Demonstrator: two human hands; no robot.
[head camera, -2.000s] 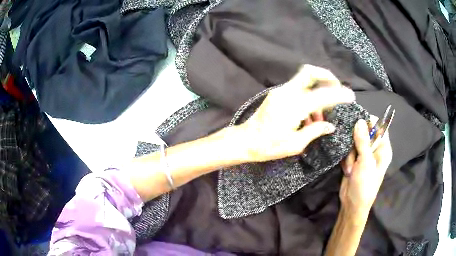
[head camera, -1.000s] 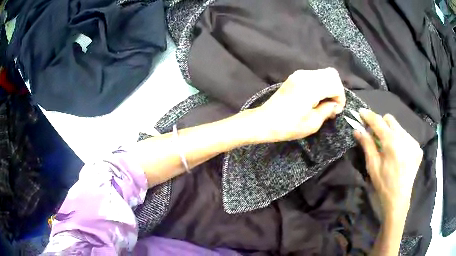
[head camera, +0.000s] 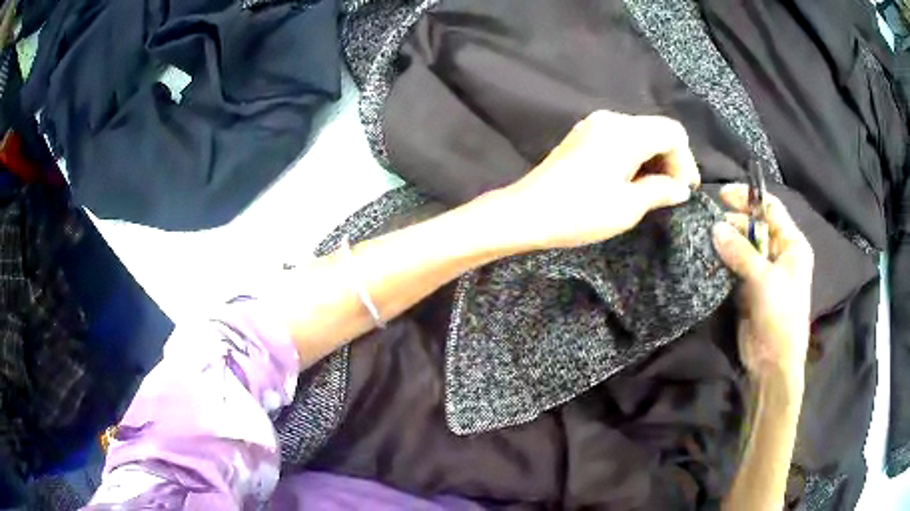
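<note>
A speckled black-and-white collar or lapel of a tweed coat lies over the coat's dark brown lining, its pointed end toward the lower left. My left hand pinches the upper edge of the speckled piece between thumb and fingertips. Whether a thread is in the pinch cannot be seen. My right hand is just right of the piece and holds small thread snips, blades pointing up, apart from my left fingertips.
A navy garment lies at the upper left on the white tabletop. Dark plaid cloth hangs at the left edge. More dark lining with a speckled strip lies at the far side.
The snips were at the cloth beside my left fingertips one second ago. My right hand has since drawn away, with the blades turned upward. My left hand has shifted slightly right and still pinches.
</note>
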